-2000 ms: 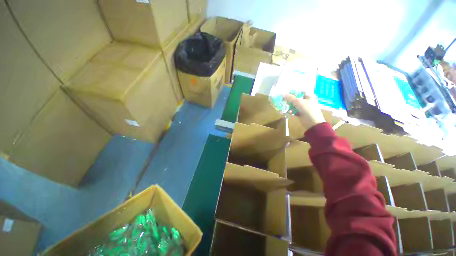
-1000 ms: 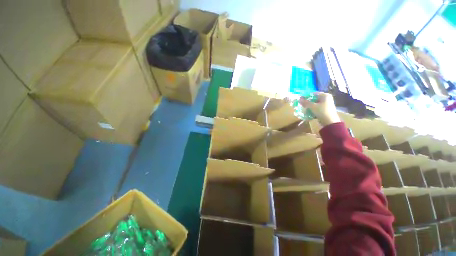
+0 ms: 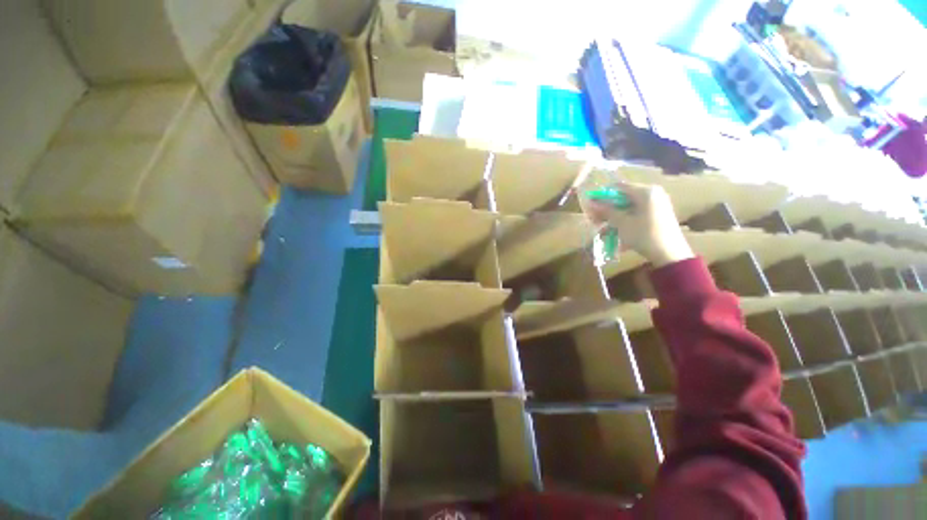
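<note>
My right hand (image 3: pixel 638 218), in a dark red sleeve, holds small clear bags with green pieces (image 3: pixel 609 198) over the upper rows of open brown cartons (image 3: pixel 442 297). One green piece hangs below the fingers. The cartons stand in a tight grid with flaps up; several near ones look dark inside. A loose open parts box (image 3: pixel 353 448) full of clear bags with green pieces (image 3: pixel 254 477) is at the lower left. My left hand is not in view.
A bin box with black liner (image 3: pixel 295 76) and large brown shipping cartons (image 3: pixel 152 203) stand at left on the blue floor (image 3: pixel 295 274). A green table edge (image 3: pixel 351 315) runs beside the cartons. Flat printed sheets (image 3: pixel 564 115) and stacked printed cartons (image 3: pixel 620 96) lie beyond the rows.
The view has shifted right. My right hand has moved from the far end of the rows to nearer cartons, still holding green bags. More of the right-hand rows shows.
</note>
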